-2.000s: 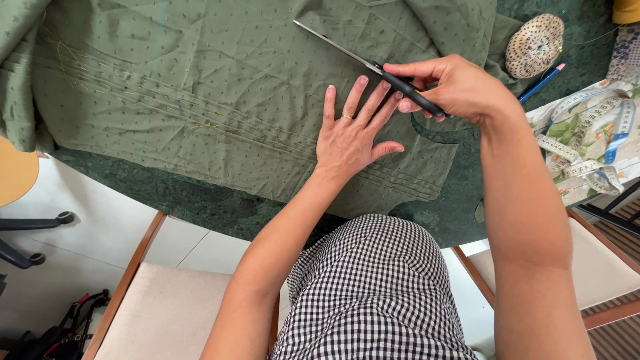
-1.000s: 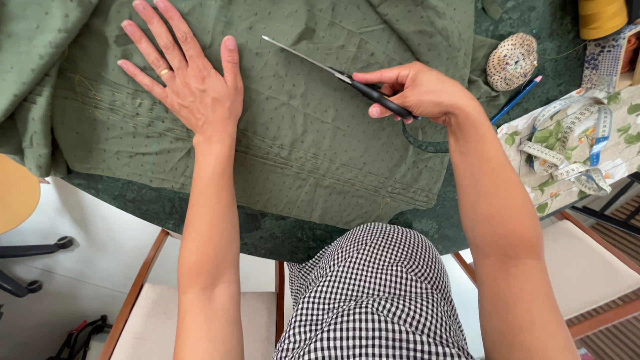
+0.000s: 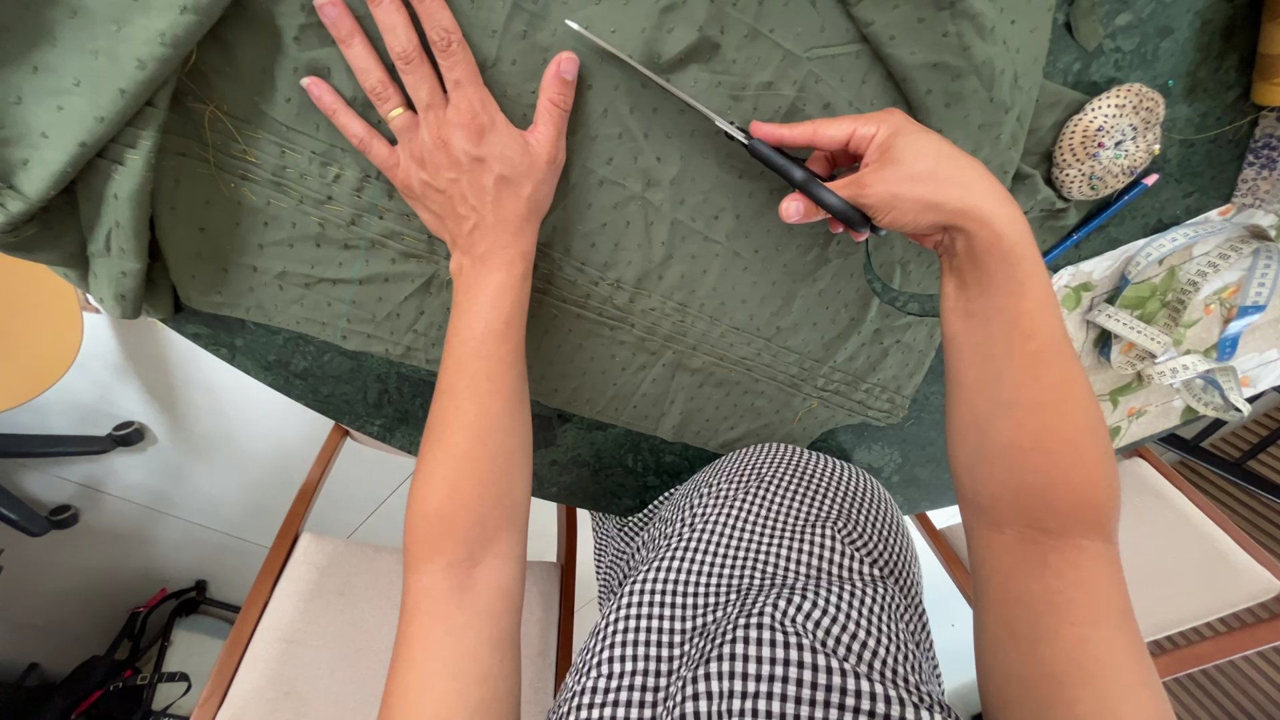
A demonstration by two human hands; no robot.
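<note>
Green dotted fabric (image 3: 640, 270) is spread over a dark green marble table, with rows of stitched tucks and loose yellowish threads along its near part. My left hand (image 3: 465, 140), a ring on one finger, lies palm down on the cloth with fingers spread. In my right hand (image 3: 880, 180) are black-handled scissors (image 3: 805, 180), their blades together and pointing up and left over the fabric. A curved opening in the cloth (image 3: 895, 285) shows beside my right wrist.
At the right are a dotted pincushion (image 3: 1110, 142) with pins, a blue pencil (image 3: 1100, 220), a measuring tape (image 3: 1205, 265) on floral cloth, and a yellow thread spool (image 3: 1268, 55). Chairs (image 3: 340, 620) stand along the table's near edge (image 3: 600, 470).
My left hand has gone from beside the scissors to the left part of the fabric, then a little back to the right. My right hand has kept hold of the scissors.
</note>
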